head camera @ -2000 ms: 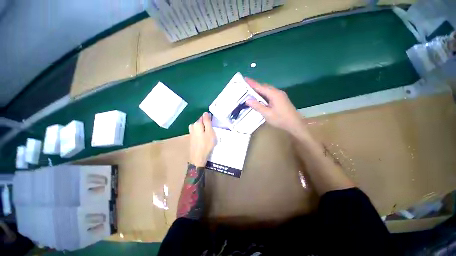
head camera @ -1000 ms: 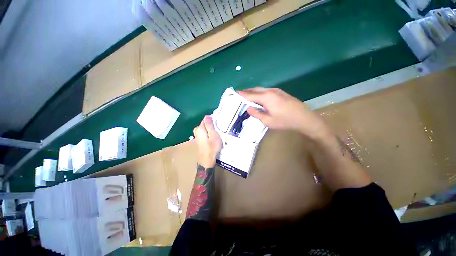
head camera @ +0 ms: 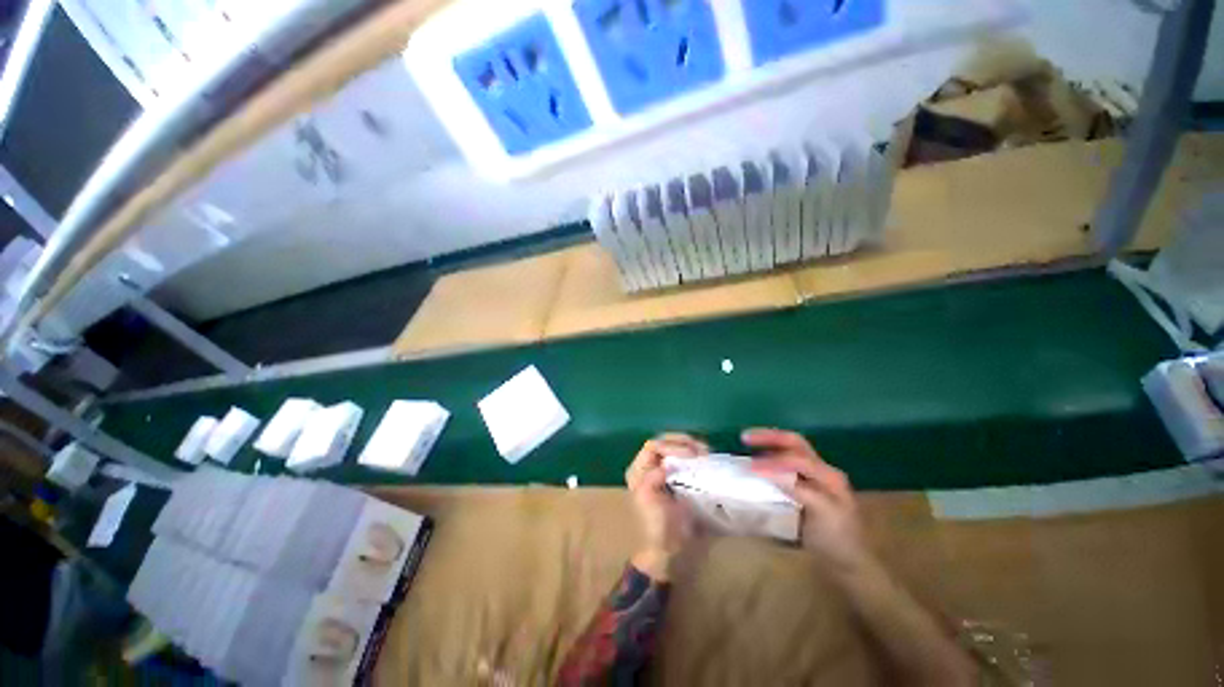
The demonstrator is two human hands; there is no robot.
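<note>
A white retail box (head camera: 732,494) is held between my two hands above the near edge of the green belt and the cardboard. It is tilted and blurred, so I cannot tell whether it is fully closed. My left hand (head camera: 660,486) grips its left end. My right hand (head camera: 808,494) is at its right end, with the fingers over the top edge. No cable or inner recess shows.
Several white boxes (head camera: 524,413) lie on the green conveyor belt (head camera: 940,356) to the left. Stacked printed lids (head camera: 255,564) are at lower left. Upright cartons (head camera: 738,222) stand on the far ledge, below blue-faced sockets (head camera: 650,51). Bagged items (head camera: 1192,403) are at right.
The view has tilted up, showing the wall and sockets. The box in my hands has been turned edge-on, and the dark cable and its recess are no longer visible.
</note>
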